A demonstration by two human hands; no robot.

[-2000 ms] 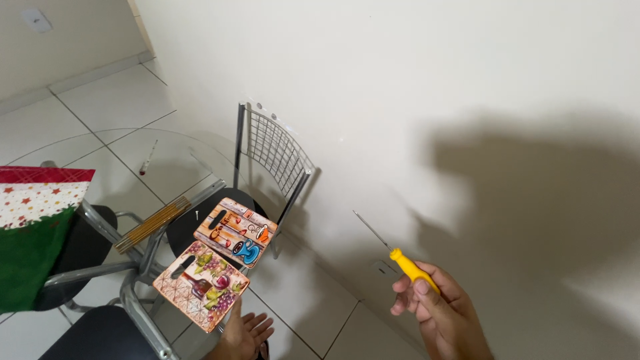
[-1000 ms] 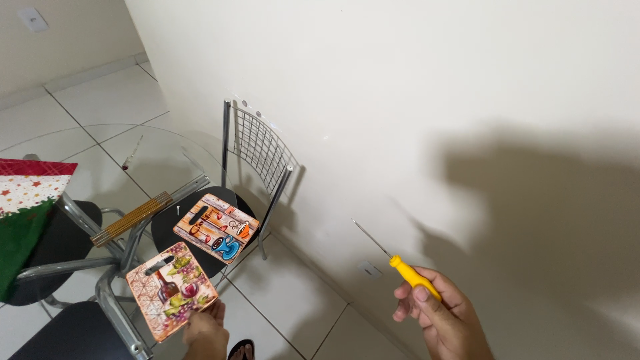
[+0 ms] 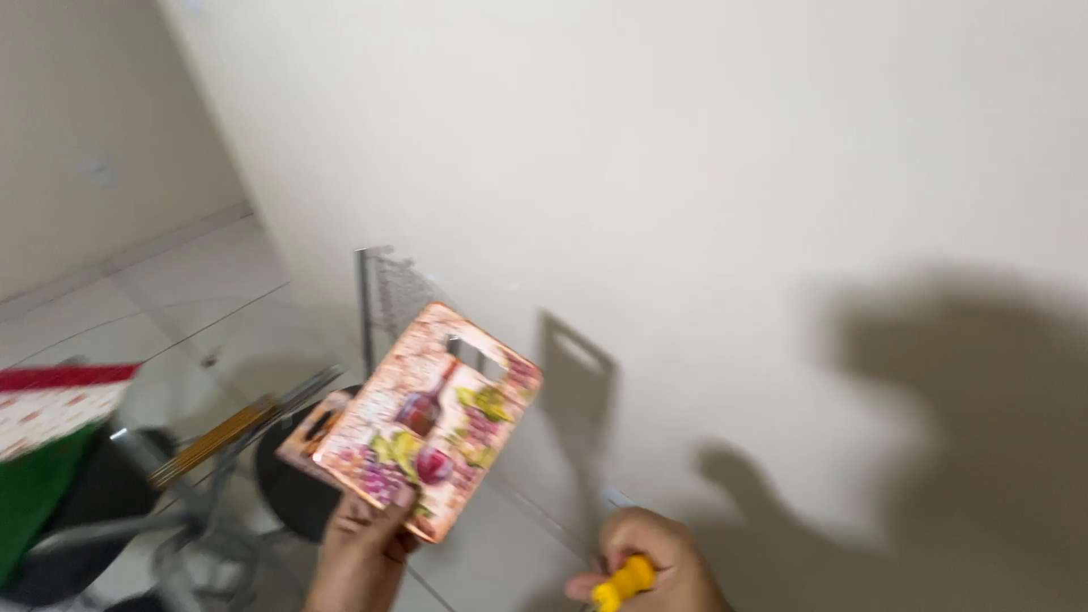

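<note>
My left hand (image 3: 365, 540) grips a decorated cutting board (image 3: 438, 425) by its lower edge, holding it up by the wall with its slotted handle at the top. The board shows a wine bottle, a glass and grapes. Behind it, a second decorated board (image 3: 310, 438) is partly hidden, over the dark chair seat. At the lower right, my right hand (image 3: 654, 552) is closed around the yellow handle of a screwdriver (image 3: 625, 582); its shaft is not visible. The view is blurred.
A glass table (image 3: 246, 327) stands at the left, with a folded wooden ruler (image 3: 212, 442) and a red, white and green cloth (image 3: 51, 459). A chair with a metal mesh back (image 3: 399, 293) is beside the pale wall (image 3: 680, 170). A wall outlet (image 3: 616, 497) is low down.
My left hand has raised the wine-patterned board away from the other board and toward the wall. My right hand has turned the screwdriver, whose shaft pointed up and left before.
</note>
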